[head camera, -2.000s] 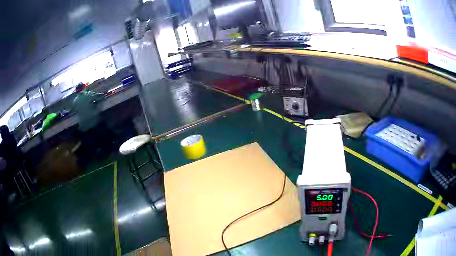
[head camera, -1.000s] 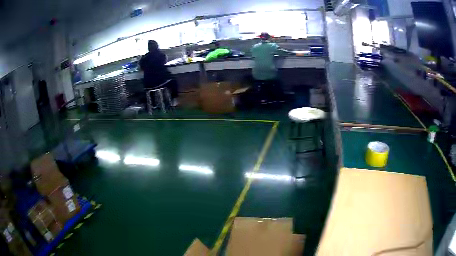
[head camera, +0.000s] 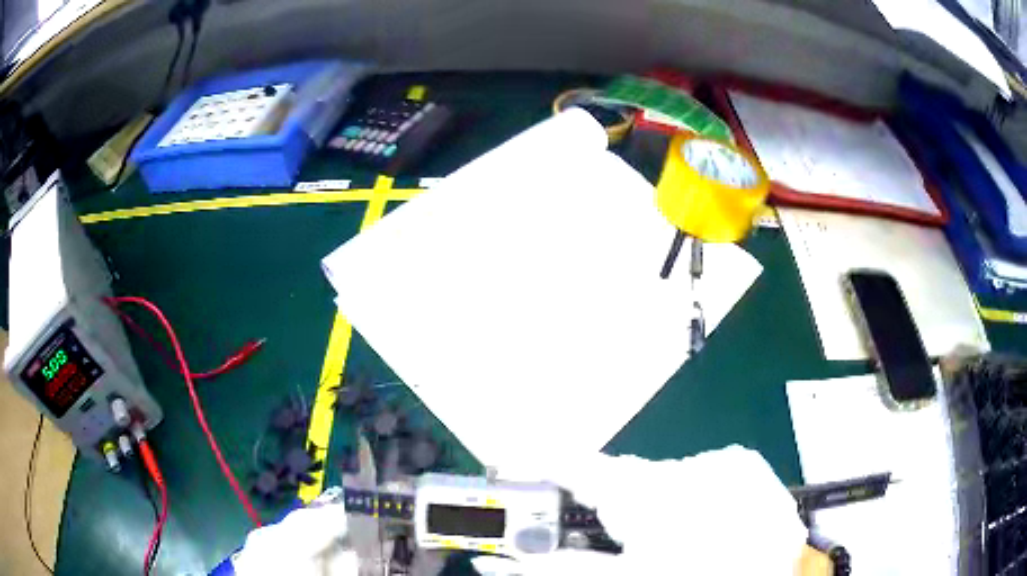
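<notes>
A digital caliper (head camera: 490, 518) with a grey-white body and LCD lies across the bottom of the view. My right hand (head camera: 704, 506), in a white glove, is closed around its beam, whose dark end sticks out on the right. My left hand (head camera: 298, 546), also white-gloved, is at the caliper's jaws on the left and is cut off by the bottom edge; whether it grips anything cannot be told. Several small black finned parts (head camera: 287, 461) lie loose just beyond the jaws. A large white paper sheet (head camera: 529, 293) lies behind the caliper.
Power supply (head camera: 73, 349) with red leads at left. Blue bin (head camera: 231, 158) and calculator (head camera: 383, 129) at back. Yellow tape roll (head camera: 710, 197) and pens (head camera: 696, 293) on the paper. Red tray (head camera: 833, 152), smartphone (head camera: 892, 338) on papers, and a dark gridded tray (head camera: 1002, 450) at right.
The view has swung from the room and floor back down to the bench. Both gloved hands and the caliper are now in the picture; neither hand showed before.
</notes>
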